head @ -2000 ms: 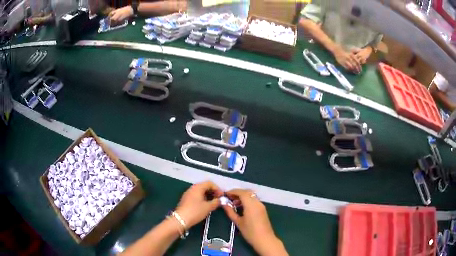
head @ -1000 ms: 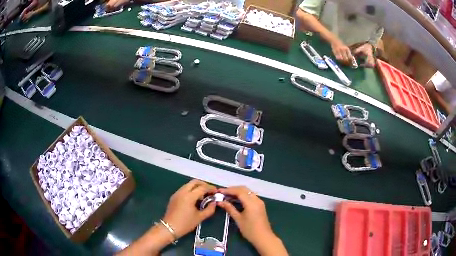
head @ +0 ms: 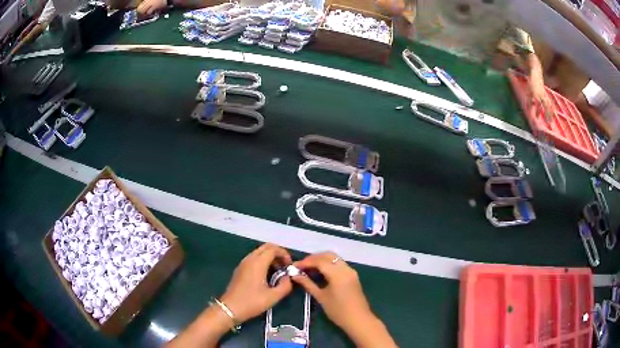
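Observation:
My left hand (head: 257, 285) and my right hand (head: 340, 289) meet in front of me at the bottom middle. Their fingertips pinch a small white round fitting (head: 293, 270) with a dark curved part beside it. A loop-shaped housing (head: 287, 334) lies below and between my hands, its blue-patched end toward the bottom edge. Its far end is hidden by my fingers, so I cannot tell whether the fitting touches it. A cardboard box heaped with white fittings (head: 109, 248) stands at the left. A pink-red parts tray (head: 469, 306) lies at the lower right.
Across the white strip (head: 224, 219), loop housings (head: 340, 214) lie in groups on the green surface, with tiny pale pieces among them. Stacked housings (head: 272, 27), a second box of fittings (head: 353, 46) and another red tray (head: 554, 112) are at the far side. Another person's arm (head: 537, 78) reaches over that tray.
The housings on the green surface have shifted right. My hands stay together at the fitting, which has turned slightly. The person opposite has moved a hand over the far tray.

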